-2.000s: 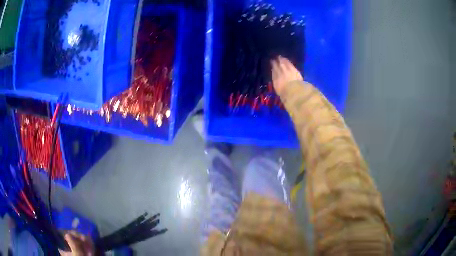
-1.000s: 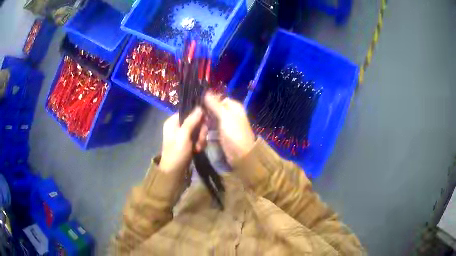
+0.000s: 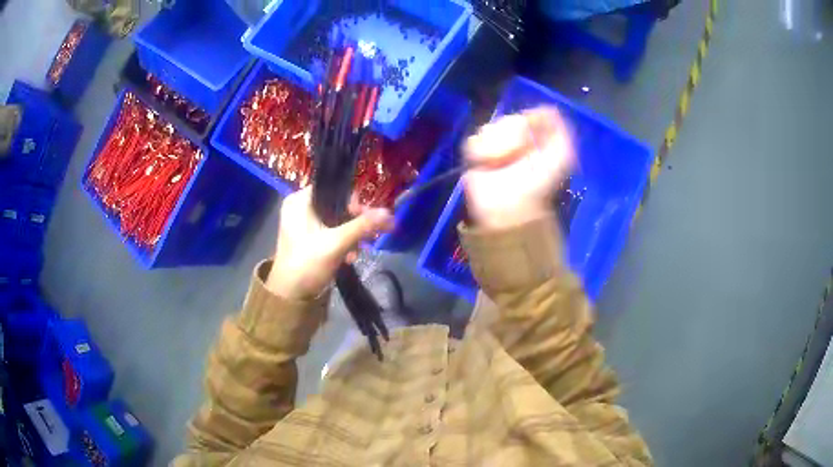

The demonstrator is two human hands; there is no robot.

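My left hand is closed around a bundle of black cable leads, held upright in front of my body. Red and blue end sleeves fan out at its top; the black ends hang below the fist. My right hand is raised to the right of the bundle, blurred, with its fingers closed on a thin black lead that runs down toward my left thumb. Behind my right hand is a large blue bin; its black leads are mostly hidden, with a few red tips showing at its lower left.
A blue bin of small dark parts stands at the top, over a bin of red leads with coppery ends. A bin of red leads stands left. More blue boxes are at the lower left. Yellow-and-black tape marks the floor at right.
My right hand has moved from beside the bundle up and to the right, drawing a black lead out. My left hand still holds the bundle. Earlier, my right hand was in the large bin.
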